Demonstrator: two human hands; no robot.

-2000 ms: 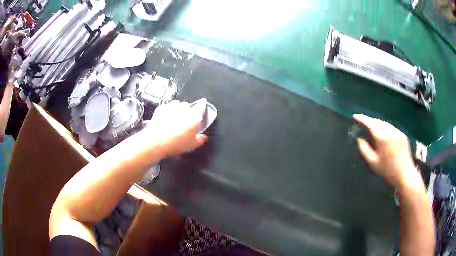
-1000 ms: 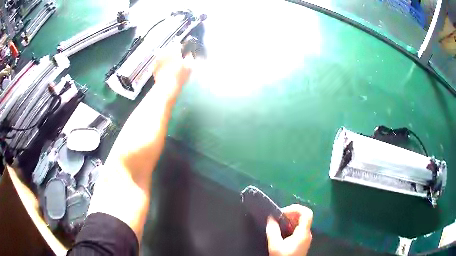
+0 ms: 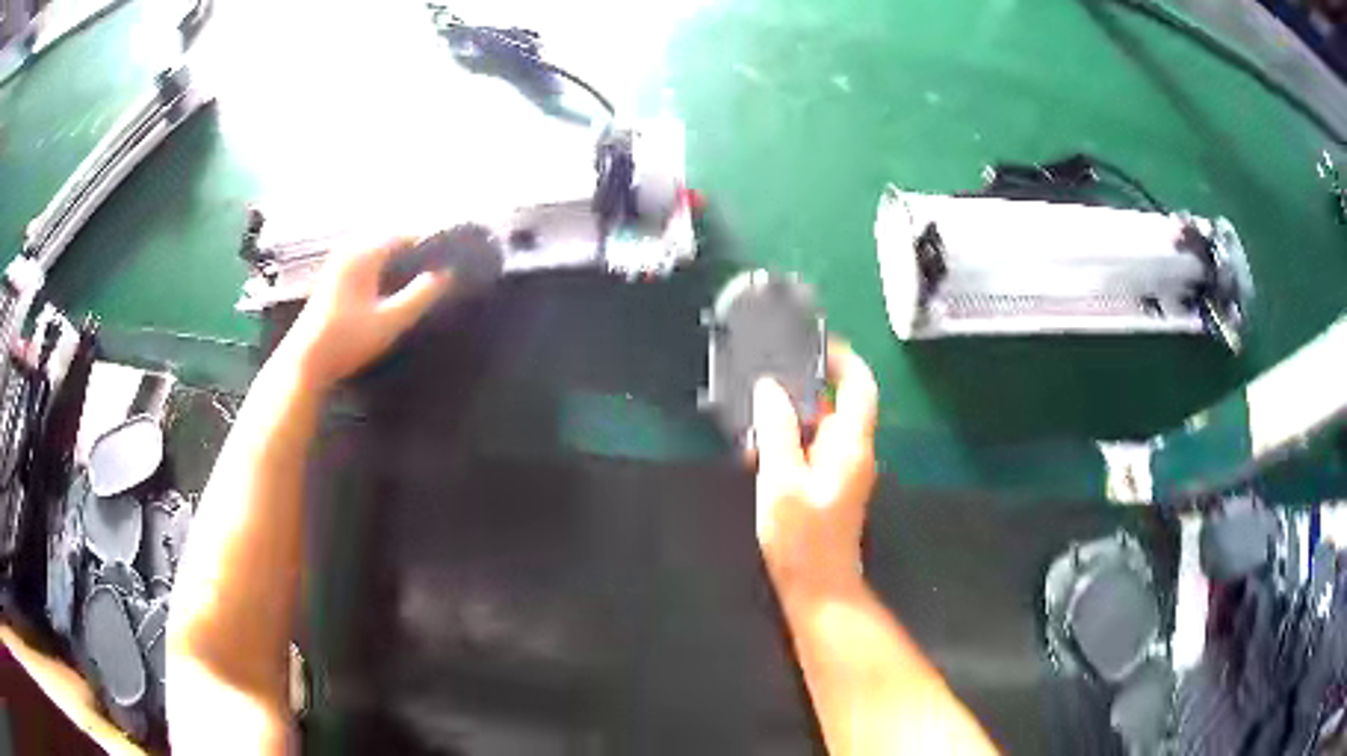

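My left hand (image 3: 362, 318) holds a dark oval end cap (image 3: 470, 260) by its edge, in front of a long silver-white appliance body (image 3: 554, 241) on the green surface. My right hand (image 3: 816, 480) holds a grey rounded end cap (image 3: 768, 352) upright, thumb on its face, just right of that body's right end. The cap and the body are apart. The body's right end shows a dark block and a small red bit, and a black cord lies behind it. Glare washes out its left part.
A second appliance body (image 3: 1056, 269) with a black cord lies at the right. A pile of grey caps (image 3: 115, 643) is at the lower left, beside a carton edge (image 3: 59, 687). More caps (image 3: 1111, 620) lie at the lower right. Another silver body (image 3: 104, 170) is at the far left.
The nearer body has come closer and turned from slanted to nearly level across the view. My right hand has raised its cap towards the body's right end. My left hand is now lower.
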